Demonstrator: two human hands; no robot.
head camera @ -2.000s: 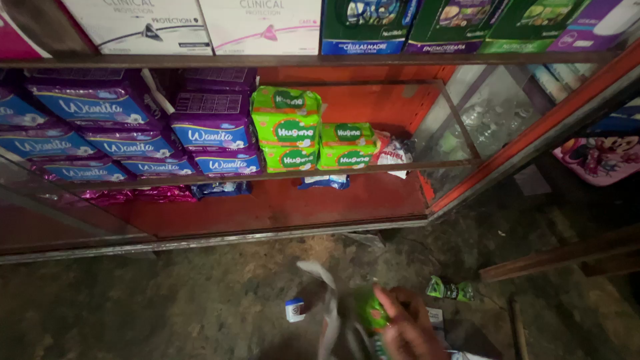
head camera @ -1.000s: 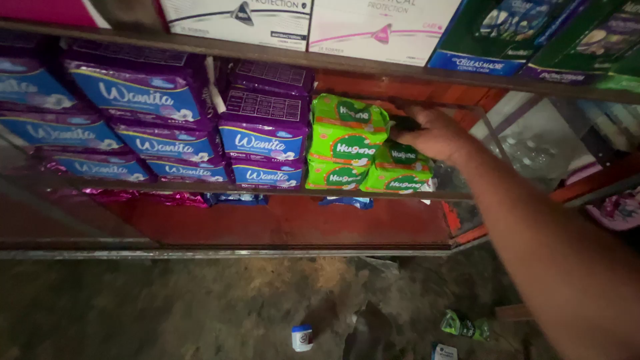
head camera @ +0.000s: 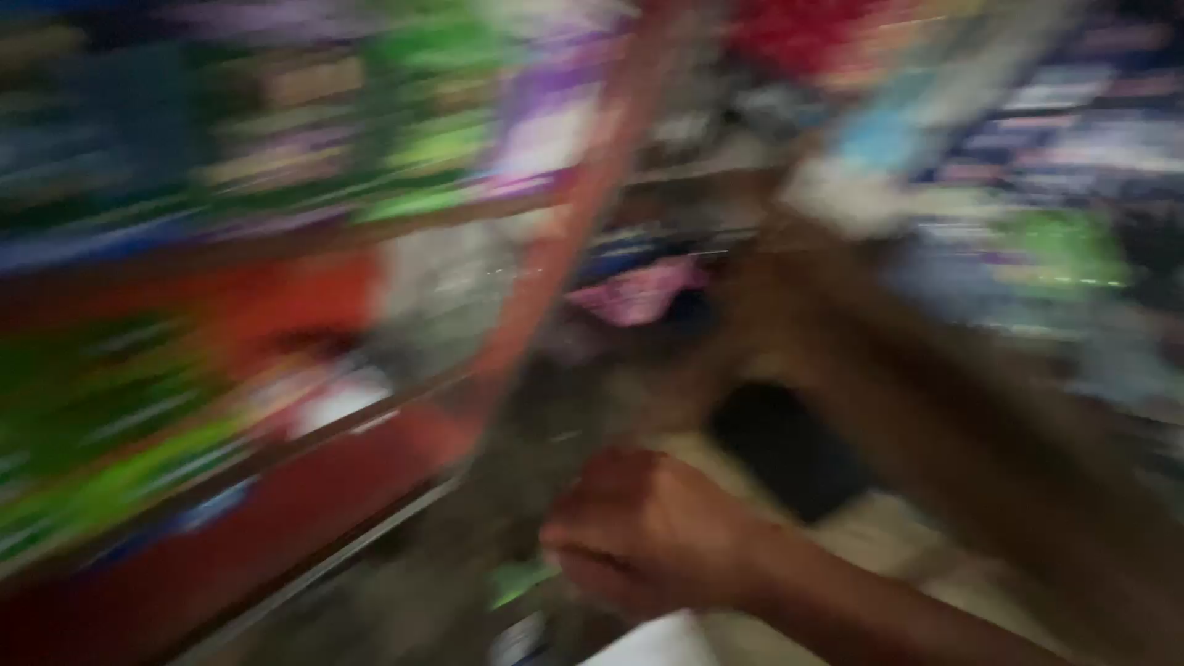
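Observation:
My right hand (head camera: 652,532) is low in the middle of the head view, its forearm coming from the lower right. The fingers look curled, but blur hides whether anything is in them. A white thing (head camera: 652,643) lies just below the hand at the bottom edge; whether they touch cannot be told. A small green thing (head camera: 520,581) shows at the fingers' left. Green packs (head camera: 102,407) sit on the cabinet shelf at the left, apart from the hand. My left hand is not seen.
The red cabinet frame (head camera: 564,240) slants up through the middle. Boxes (head camera: 416,102) stand on its upper shelf. A pink thing (head camera: 638,291) is behind, a dark flat thing (head camera: 791,449) right of the hand. A broad brown shape (head camera: 925,398), too blurred to identify, crosses the right side.
One second ago my right hand was at the green packs on the shelf; now it is away from them, low in view. The view has swung to the right.

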